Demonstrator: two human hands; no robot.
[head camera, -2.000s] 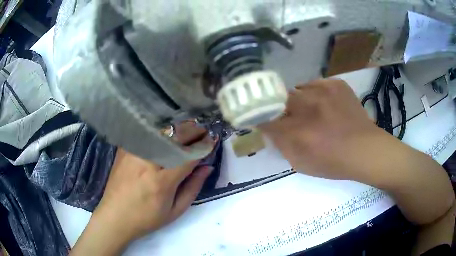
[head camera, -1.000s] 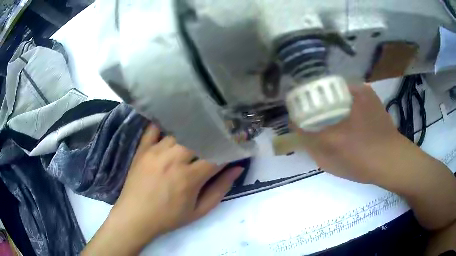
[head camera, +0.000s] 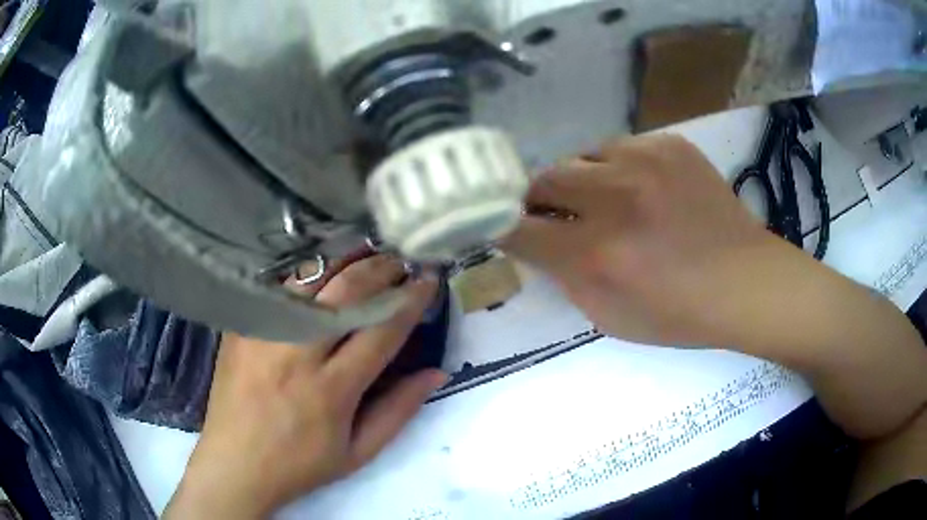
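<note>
The dark piece of cloth (head camera: 434, 325) lies on the machine bed below the sewing machine head (head camera: 234, 122). My left hand (head camera: 290, 406) holds it down, with the forefinger at its upper edge and the thumb apart at its lower edge; the other fingers are partly behind the head. My right hand (head camera: 661, 244) is right of the needle area, behind the white ribbed knob (head camera: 447, 193); its fingertips are hidden, and so is anything in them. The blue-grey garment (head camera: 158, 371) bunches left of my left hand. The knob and head hide the needle.
Black scissors (head camera: 783, 183) lie right of my right hand. A tan block (head camera: 488, 284) sits beside the needle area. Off-white cloth (head camera: 31, 244) lies at the far left. Printed ruler markings (head camera: 661, 432) run along the white table's front. A brown patch (head camera: 691, 76) is on the machine.
The camera view has shifted, so the machine head stands further left than a second ago. My left forefinger and thumb are further apart on the dark cloth. My right hand stays behind the knob.
</note>
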